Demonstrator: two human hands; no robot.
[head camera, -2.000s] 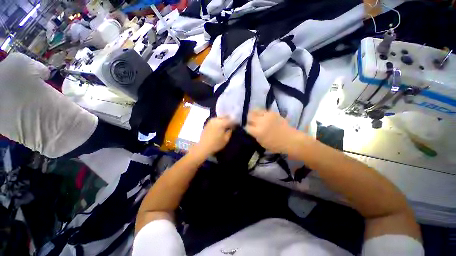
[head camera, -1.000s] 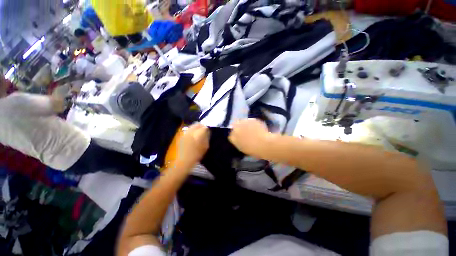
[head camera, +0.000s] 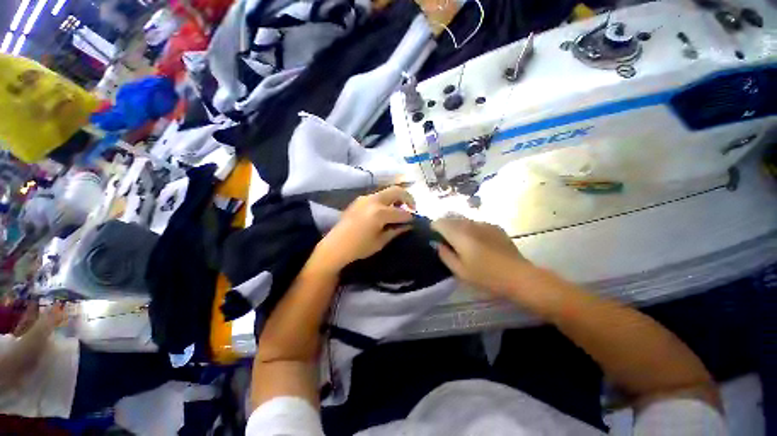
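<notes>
The black and light-grey garment (head camera: 396, 255) lies bunched at the front of the machine, with its black part between my hands. My left hand (head camera: 366, 228) holds the black cloth just left of the needle area. My right hand (head camera: 477, 249) grips the same cloth's right side, its fingertips near the lit needle area. The white sewing machine (head camera: 545, 128) with a blue stripe stands beyond my hands. The needle and presser foot are hard to make out in the glare.
Green-orange snips (head camera: 596, 186) lie on the machine bed (head camera: 682, 228) at the right. Black, white and grey garments (head camera: 281, 51) are heaped behind and left. Another machine (head camera: 111, 254) and a person's arm (head camera: 34, 341) are at far left.
My hands have moved from the cloth left of the machine to the needle area, bringing the black cloth along. The view has turned right, so the machine shows nearer the centre.
</notes>
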